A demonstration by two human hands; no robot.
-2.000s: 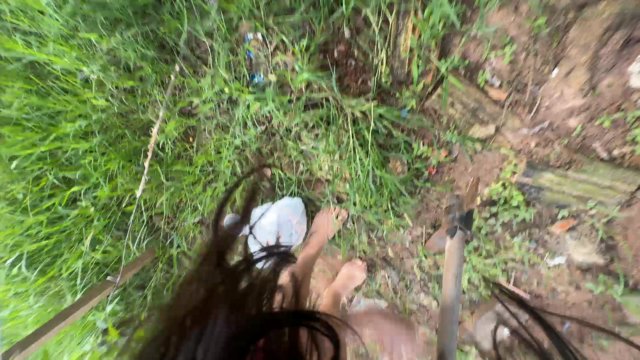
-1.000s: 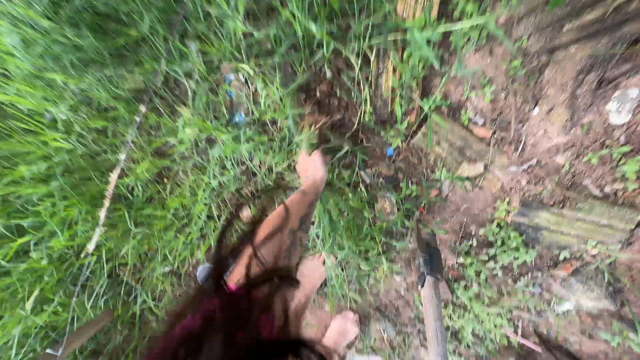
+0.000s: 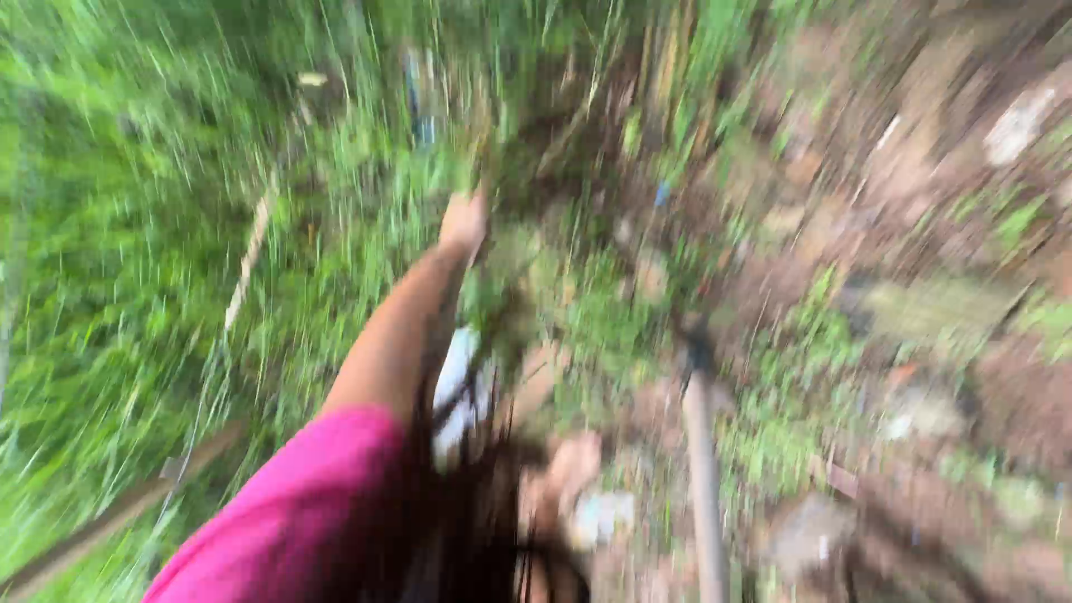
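My left arm, in a pink sleeve, reaches forward over the grass. At its end my left hand [image 3: 465, 222] looks closed around blurred grass stems [image 3: 479, 159], beside a patch of dark soil and roots. My right hand is not in view. To the right, a tool with a long wooden handle [image 3: 703, 477] and a dark metal head [image 3: 697, 347] lies with its head toward the top. A white plastic bag [image 3: 456, 385] shows partly behind my arm and dark hair. Motion blur hides the finger details.
My bare feet [image 3: 574, 465] stand just right of the hair. A wooden pole [image 3: 109, 519] lies at lower left, with a dry stalk [image 3: 249, 260] above it. Tall grass fills the left side. Pieces of wood, stones and a pale rock [image 3: 1017, 126] lie on reddish soil at right.
Two seconds ago no reaching arm showed over the grass; one second ago my left hand was extended there. Now more of the arm and pink sleeve shows, and dark soil is visible beside the hand.
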